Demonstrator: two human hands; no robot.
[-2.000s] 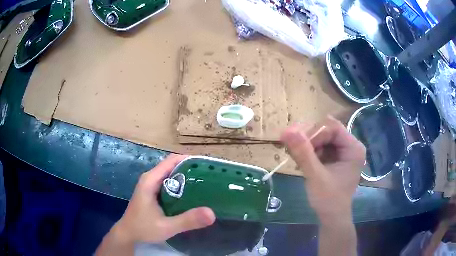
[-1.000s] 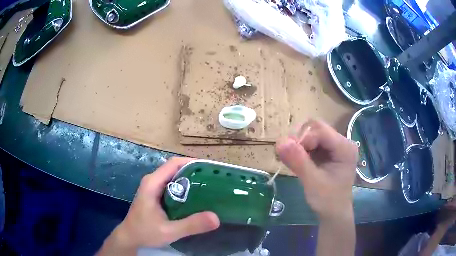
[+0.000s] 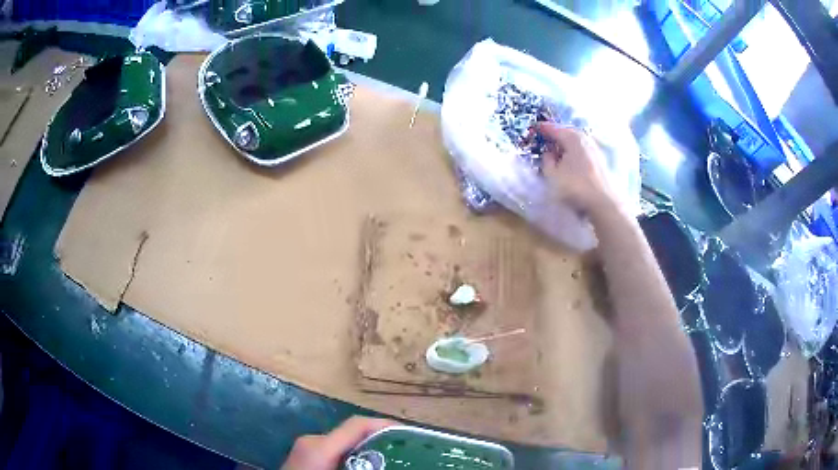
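A glossy green car body shell with a silver rim is at the bottom edge, partly cut off. My left hand holds its left side and is also cut off. My right hand reaches into the open white parts bag, fingertips among small silver and red pieces; whether it grips one is unclear. The glue dish holds pale green stuff, with the thin glue stick resting on it. A white lump lies behind the dish on the stained cardboard pad.
Green shells with silver lamps stand at the left and upper left. Dark hollow shells are grouped at right, partly behind my forearm. A clear plastic bag lies at far right. A white swab stick lies near the bag.
My right hand has let go of the glue stick, now at the dish, and moved up into the parts bag. The view has shifted, so the held shell sits lower in the picture.
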